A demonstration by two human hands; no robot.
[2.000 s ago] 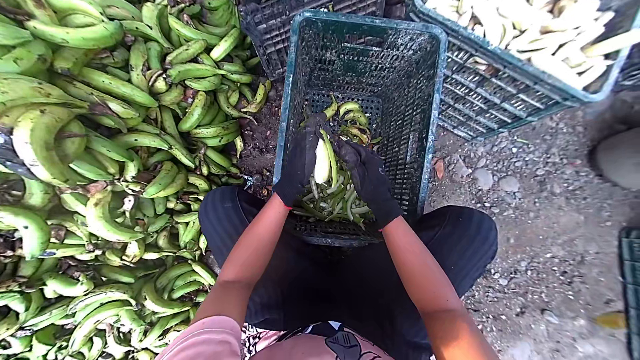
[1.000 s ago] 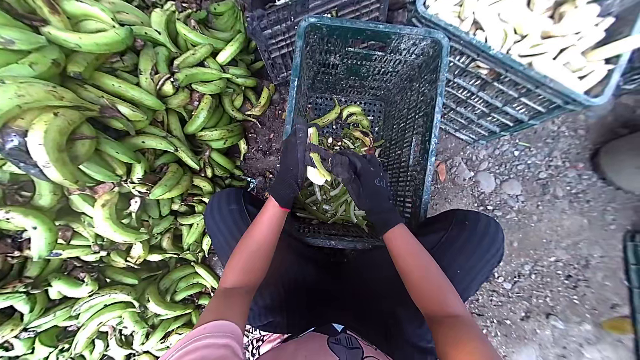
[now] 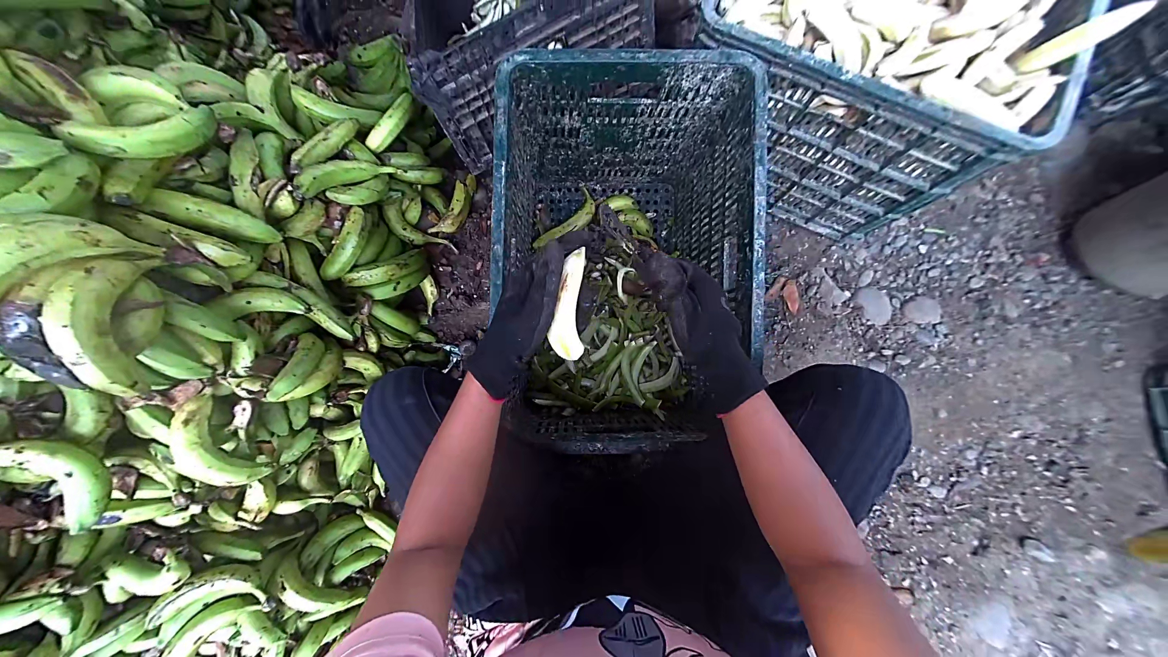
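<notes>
My left hand point(image 3: 522, 315), in a black glove, holds a peeled pale plantain point(image 3: 568, 306) upright over a green plastic crate point(image 3: 630, 57). To its right my right hand point(image 3: 698, 319), also gloved, is above the crate with its fingers bent inward; whether it grips something is too dark to tell. Beneath both hands lie green plantain peels point(image 3: 630, 360) on the crate's bottom. Several whole green plantains point(image 3: 630, 212) rest beyond the fingertips.
A large heap of green plantains point(image 3: 210, 319) covers the left side. At the upper right stands a crate point(image 3: 858, 173) filled with peeled plantains point(image 3: 912, 41). A dark crate point(image 3: 547, 32) is behind the middle one. Gravelly ground point(image 3: 995, 411) with stones lies to the right.
My hands have moved apart from where they were close together around the plantain. More of the plantain's pale flesh shows now than one second ago.
</notes>
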